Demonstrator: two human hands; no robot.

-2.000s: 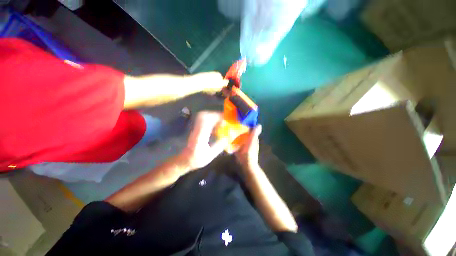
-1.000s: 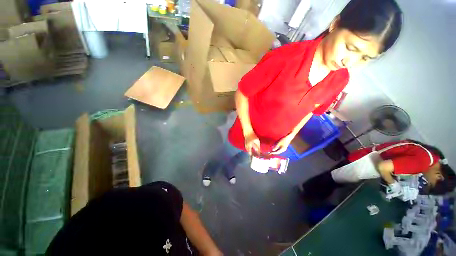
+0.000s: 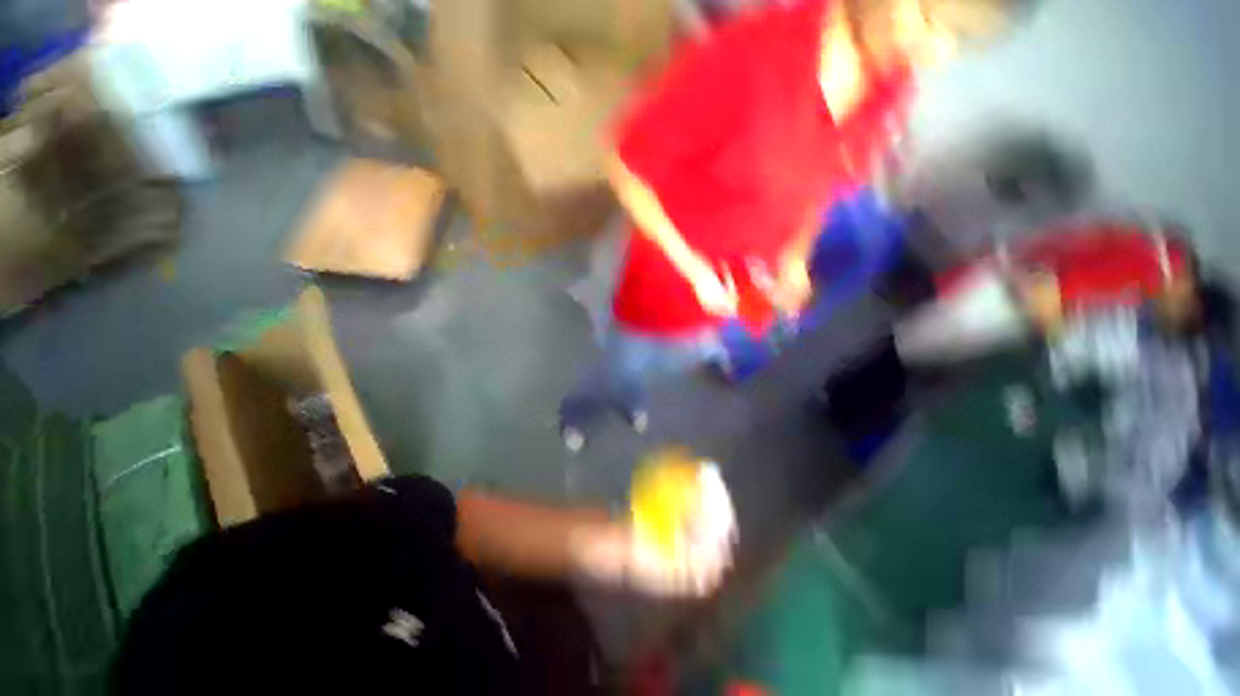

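Note:
My left hand (image 3: 669,547) is blurred, at the end of my bare forearm, a little below and right of the picture's middle. It is closed around a yellow packing tape roll (image 3: 662,503). The roll is held up over the grey floor, beside the green bench (image 3: 938,476). My right hand is not in view. Small blurred red and orange bits show at the bottom edge; I cannot tell what they are.
A person in a red shirt (image 3: 728,170) stands ahead, another (image 3: 1108,265) at the bench's far side. A tan stool (image 3: 367,218), large cartons (image 3: 544,123), an open carton (image 3: 326,374), a blue crate (image 3: 857,258) and green bales (image 3: 150,476) surround the floor.
My left hand has come into view with the yellow roll. The orange and blue tape dispenser from the oldest frame is no longer clearly seen. The view has swung and blurred.

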